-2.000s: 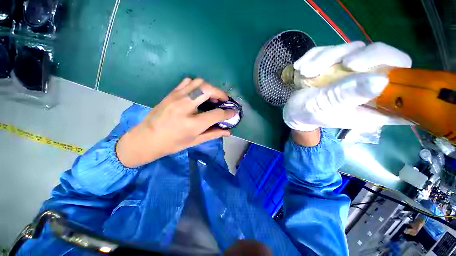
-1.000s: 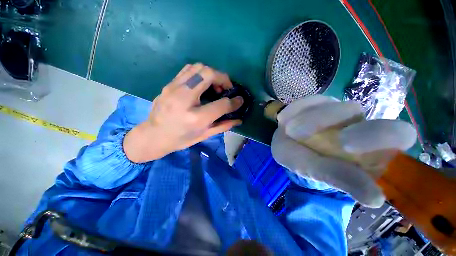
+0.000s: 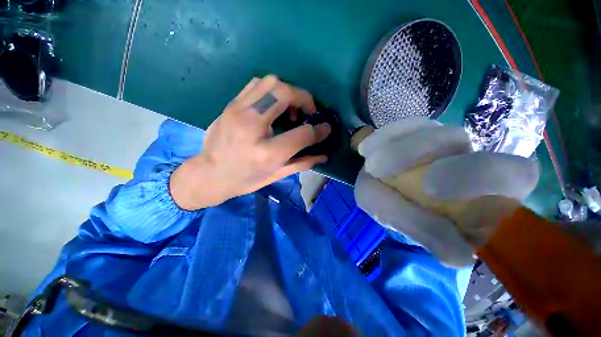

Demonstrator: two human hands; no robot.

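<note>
My bare left hand (image 3: 254,141), with a grey patch on one finger, holds a black round unit (image 3: 324,135) on the green bench mat near its front edge. The fingers cover part of the unit. My right hand (image 3: 441,178), in a white glove, is shut around an electric screwdriver (image 3: 537,260) with an orange body. Its tan nose points left toward the unit, close beside it; whether the bit touches it I cannot tell. The round screw dish (image 3: 399,79) lies beyond the glove, its dimpled grey surface partly covered by black screws.
A clear plastic bag (image 3: 511,115) with dark contents lies right of the dish. A clear blister tray (image 3: 43,115) with black units is at the upper left. A blue bin (image 3: 346,217) sits below the bench edge. Red and white lines mark the green mat (image 3: 198,52).
Since two seconds ago, the screwdriver nose has moved from over the dish to beside the unit. The unit now shows dark instead of purple-white. Over the last second, the hands have barely moved.
</note>
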